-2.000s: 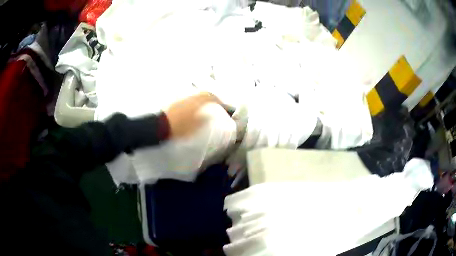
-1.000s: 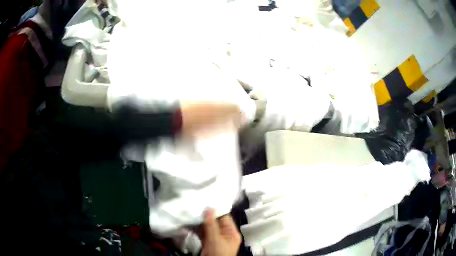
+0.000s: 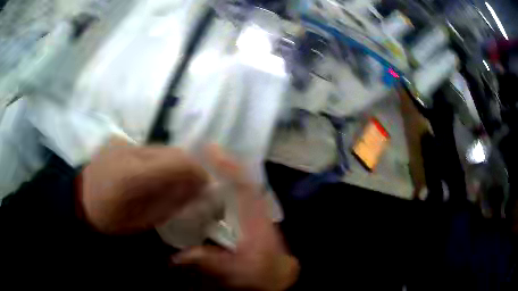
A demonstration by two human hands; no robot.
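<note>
The view is strongly blurred. My left hand (image 3: 145, 185) is at the lower left, in front of a white fabric piece (image 3: 190, 227). My right hand (image 3: 250, 244) is at the bottom centre, its fingers spread around the right side of the same piece. Both hands hold this crumpled white piece close to my body. Behind them a long smooth pile of white fabric (image 3: 238, 96) lies on the table, with a dark strip along its left side.
The white machine head (image 3: 352, 94) with a blue stripe and a small red light stands behind, at the upper right. A phone with an orange screen (image 3: 372, 144) lies on the pale table (image 3: 392, 176) to the right. A bright lamp glows above the pile.
The view has swung right from the fabric heap to the machine. Both hands now hold the white piece near my body; two seconds ago only my left arm showed clearly, at the heap.
</note>
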